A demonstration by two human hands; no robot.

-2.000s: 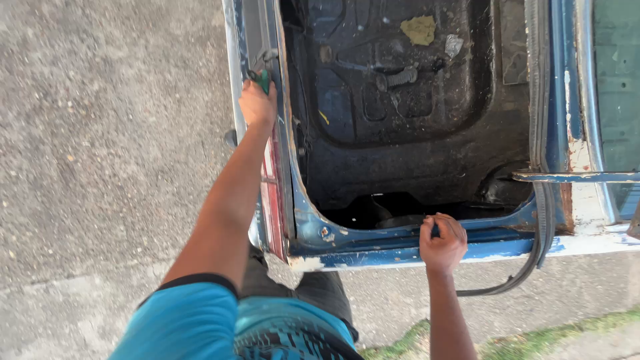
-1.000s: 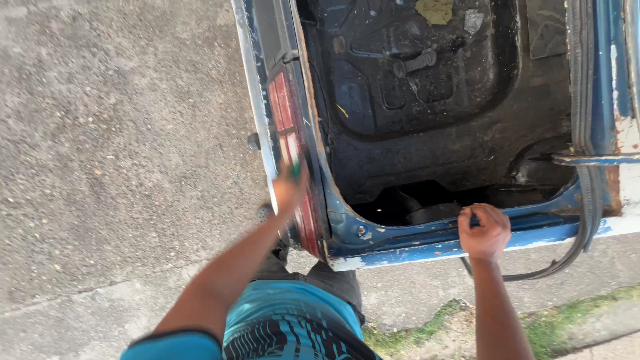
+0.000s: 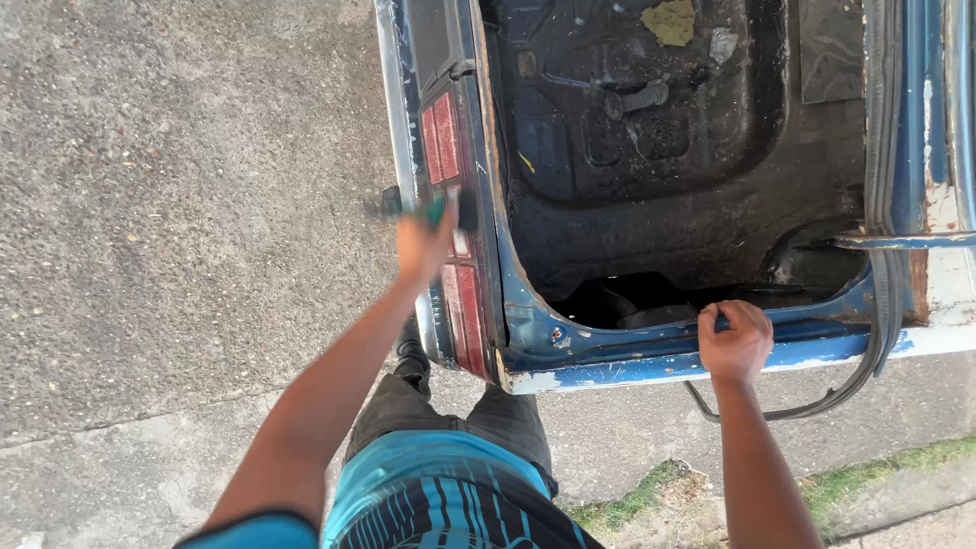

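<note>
At the rear of a worn blue car, my left hand (image 3: 423, 248) is blurred over the tail light (image 3: 469, 313). It grips a green-handled tool (image 3: 433, 212) whose dark ends stick out on both sides; its kind is too blurred to tell. My right hand (image 3: 733, 339) rests with curled fingers on the blue painted edge (image 3: 610, 347) of the open trunk. Whether anything is inside those fingers cannot be made out.
The trunk floor (image 3: 686, 183) holds a ribbed dark part (image 3: 646, 99), a yellowish scrap (image 3: 669, 21) and a crumpled silvery piece (image 3: 723, 46). A loose rubber seal (image 3: 881, 191) hangs over the right side. Rough concrete (image 3: 191, 191) lies left.
Two seconds ago my left hand was farther up the rear panel; it has come down to the tail light with the green-handled tool. My right hand stays on the trunk edge.
</note>
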